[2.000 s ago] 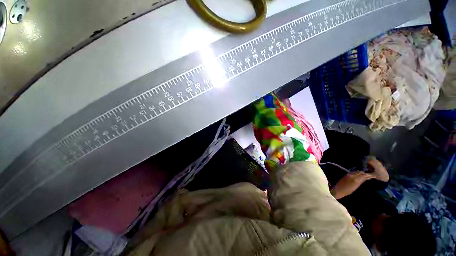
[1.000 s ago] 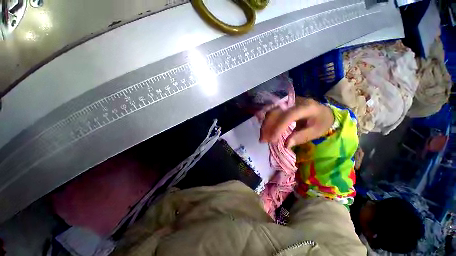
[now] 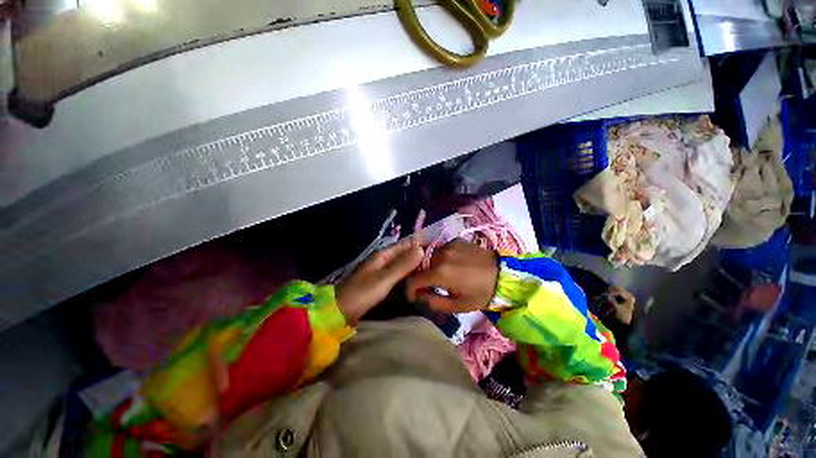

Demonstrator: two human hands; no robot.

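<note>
My left hand [image 3: 380,279] and my right hand [image 3: 456,275] meet over my lap, below the table's front edge. A thin pink strip [image 3: 434,234] loops up between their fingertips, and both hands appear to pinch it. The exact grip is partly hidden by the fingers. A ropelike bundle of pink strips [image 3: 492,224] lies behind and beside my right hand, on a white surface, and more of it hangs lower down near my right forearm.
The white table [image 3: 295,183] with a ruler strip crosses above my hands. Gold-yellow scissors handles [image 3: 461,55] lie on it. Pink cloth [image 3: 179,300] is below the table at left. At right are a blue basket [image 3: 562,183], pale printed cloth [image 3: 675,192] and another person [image 3: 680,416].
My right hand first reached down at the right, then came up over the pink bundle, and now is nearer the middle. My left hand has come into view and meets it at the pink strip.
</note>
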